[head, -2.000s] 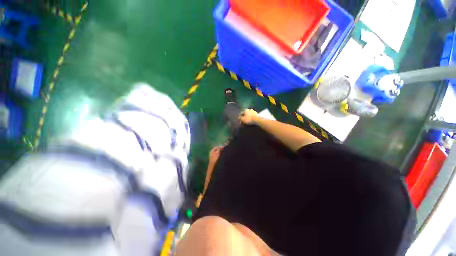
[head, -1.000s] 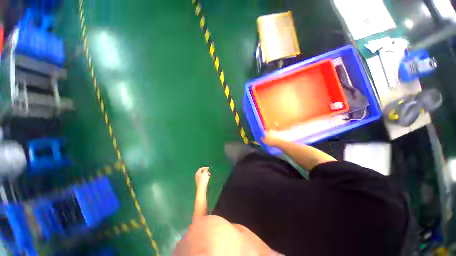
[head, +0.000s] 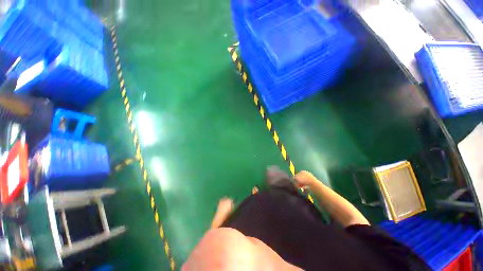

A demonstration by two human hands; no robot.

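Observation:
My left hand (head: 225, 204) is small and blurred beside the dark clothing over the green floor (head: 190, 106). My right hand (head: 303, 179) hangs over the yellow-black floor tape (head: 269, 124), right of a dark shoe (head: 278, 177). I see no object in either hand, but the fingers are too blurred to tell whether they are apart or closed. Nearest in front on the right is a tall stack of blue totes (head: 291, 42).
A stool with a yellow-edged seat (head: 401, 191) stands at right, beside blue trays (head: 434, 238) and a red bin (head: 459, 263). A tray with rows of white parts (head: 458, 74) is at upper right. Blue totes (head: 69, 69), a blue stool (head: 73, 123) and a metal frame (head: 82, 198) line the left.
The view has moved along the aisle. The blue tote with the red bin has left the view, and the blue stack has come in. The yellow-edged stool now shows at lower right.

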